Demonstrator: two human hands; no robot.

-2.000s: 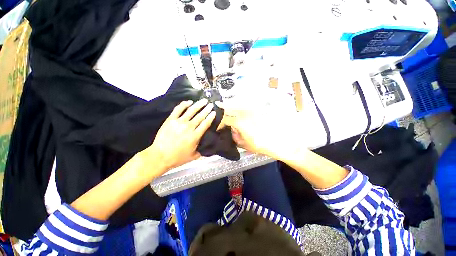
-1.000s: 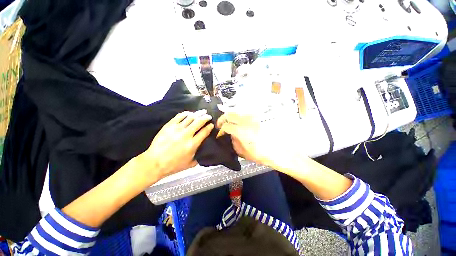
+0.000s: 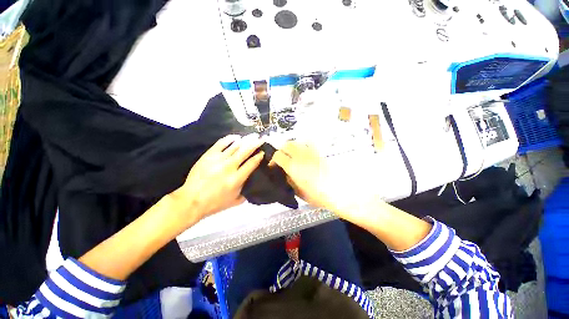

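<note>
A large black garment [image 3: 125, 146] spreads left of the needle and over the table's left part. Its small end lies under the presser foot [image 3: 264, 122] of the white sewing machine [image 3: 387, 37]. My left hand [image 3: 219, 173] rests flat on the black fabric, fingertips just in front of the foot. My right hand [image 3: 309, 174] has its thumb and fingertips on the fabric's right edge, close to my left fingertips. A black corner hangs down between the hands. The needle point is hidden by the foot and fingers.
Brown tabs [image 3: 375, 132] and black strips [image 3: 398, 146] lie right of the needle. A ruler strip [image 3: 262, 232] runs along the front edge. A black heap [image 3: 437, 230] with white cords lies below at right. A blue crate [image 3: 530, 118] stands at far right.
The view has shifted so the machine sits lower. The fabric's right edge has moved in under the foot, and both hands have come closer to it.
</note>
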